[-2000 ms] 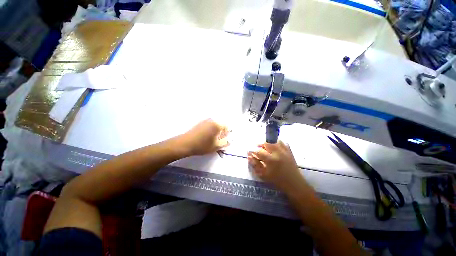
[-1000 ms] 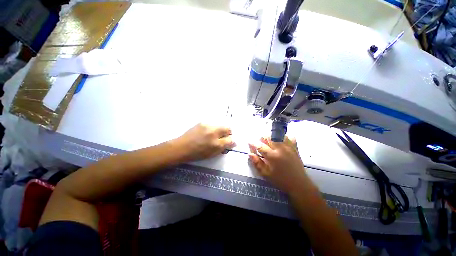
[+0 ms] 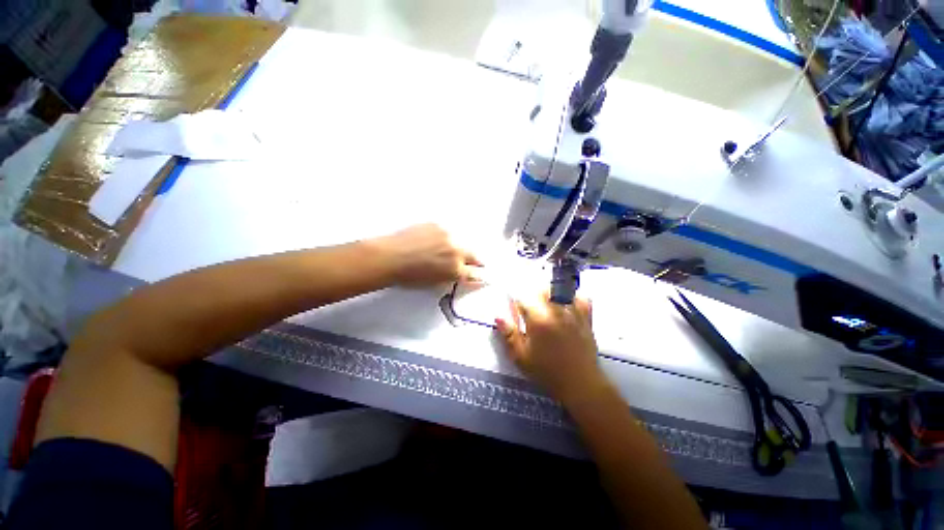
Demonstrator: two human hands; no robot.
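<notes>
My left hand (image 3: 435, 257) lies on the white table just left of the needle area, fingers pointing right. My right hand (image 3: 549, 336) lies in front of the presser area, fingertips at the bright spot under the sewing machine head (image 3: 564, 197). Glare hides any white fabric strip between the hands, so I cannot tell whether either hand grips one. The dark curved outline of the bed cover (image 3: 451, 308) shows between the hands. Stacked white strips (image 3: 186, 140) lie at the left, partly on the brown board (image 3: 155, 88).
Black fabric scissors (image 3: 740, 367) lie right of my right hand. A grey printed ruler (image 3: 414, 383) runs along the front edge. The lit control panel (image 3: 869, 323) is at the right. A pale piece (image 3: 336, 445) shows below the table edge. Small tools (image 3: 901, 424) lie far right.
My left hand has moved up and slightly away from the front edge, baring the curved outline. My right hand has stayed close to the needle area. The camera view has shifted.
</notes>
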